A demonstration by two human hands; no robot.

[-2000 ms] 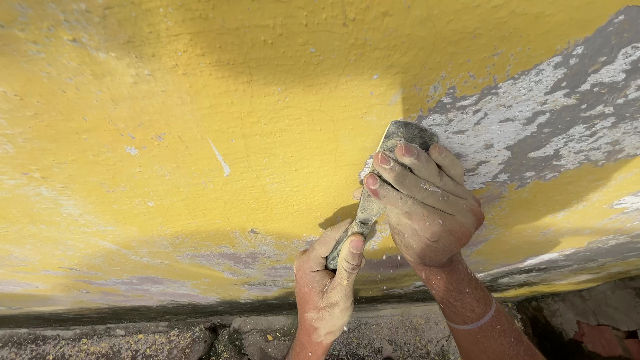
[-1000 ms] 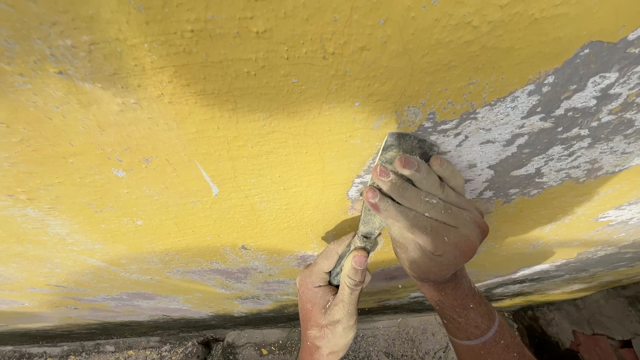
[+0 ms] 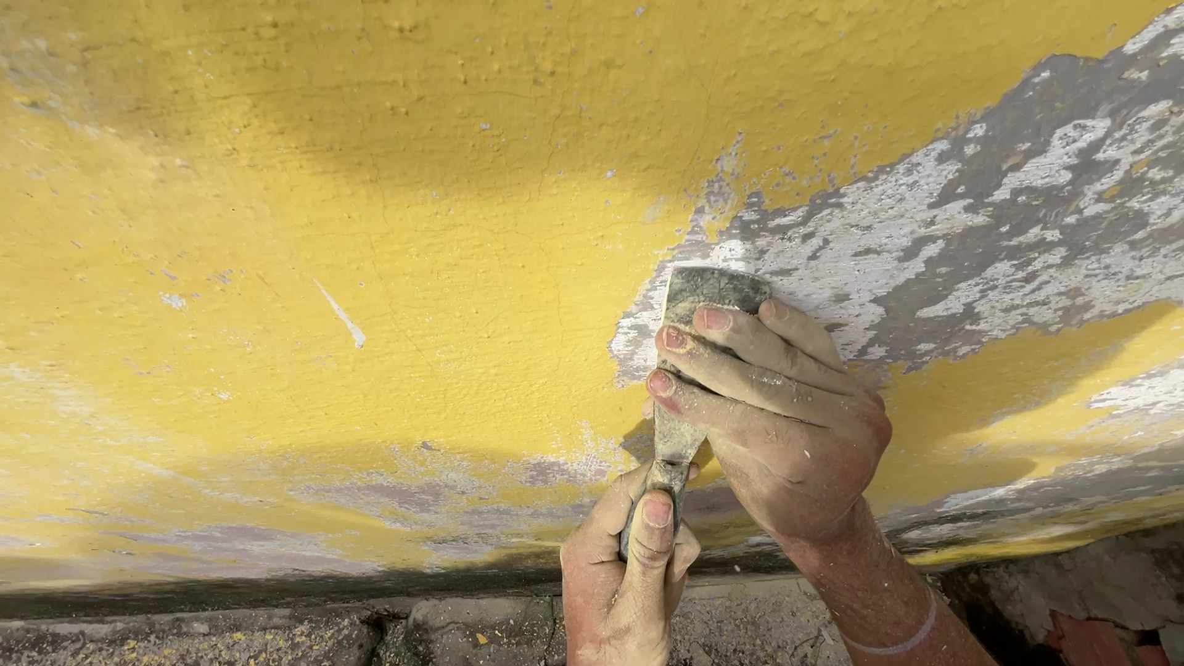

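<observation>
A paint scraper with a dusty metal blade (image 3: 712,289) lies against the yellow painted wall (image 3: 444,250). My left hand (image 3: 629,564) grips its handle from below, thumb on top. The fingers of my right hand (image 3: 786,407) lie across the blade and press on it; its thumb is mostly hidden. Both hands are coated in pale dust, and a thin band circles the right wrist. The blade's front edge meets the border of a bared grey and white patch (image 3: 906,240), which spreads to the upper right.
Along the foot of the wall runs a rough stone ledge (image 3: 462,629) with scattered paint flakes. Broken masonry with reddish pieces (image 3: 1091,638) lies at the lower right. More worn paint (image 3: 398,499) shows low on the wall.
The scraper, tilted to the right two seconds ago, now stands more upright in the view. More of the bared patch shows left of the blade. Both hands keep their hold.
</observation>
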